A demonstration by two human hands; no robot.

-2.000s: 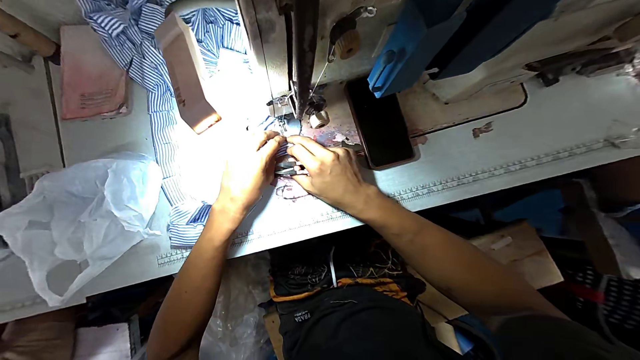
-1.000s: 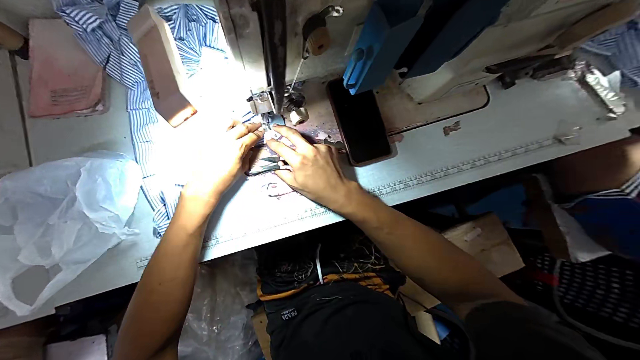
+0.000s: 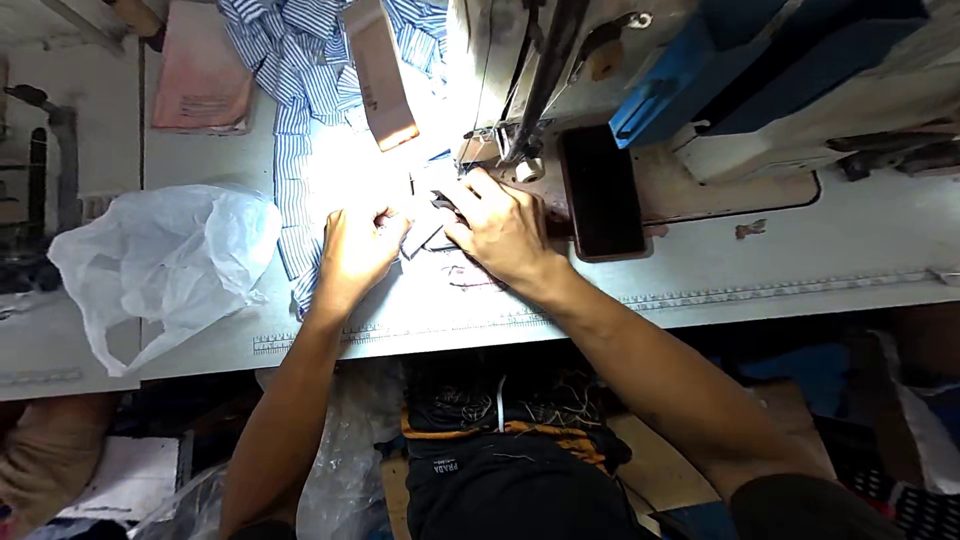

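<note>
At the sewing machine's needle and presser foot point(image 3: 480, 150), my right hand point(image 3: 499, 225) lies palm down, its fingers on a small piece of fabric point(image 3: 425, 227) at the needle plate. My left hand point(image 3: 364, 251) is to the left of it, thumb and fingers pinched together near the piece's left edge; glare hides whether it grips any cloth. A long strip of blue-and-white striped fabric point(image 3: 292, 161) lies left of the machine, bunched at the back. A narrow cardboard box point(image 3: 381, 75) rests on the lit area.
A white plastic bag point(image 3: 169, 259) and a pink booklet point(image 3: 202, 71) lie at left. Right of the needle is a dark smartphone point(image 3: 604, 195), with a blue holder point(image 3: 667, 86) above it. A measuring tape point(image 3: 720, 292) runs along the table's front edge.
My left hand has moved left, away from the needle and from my right hand, which stays by the presser foot. A pale fabric piece now shows between the hands.
</note>
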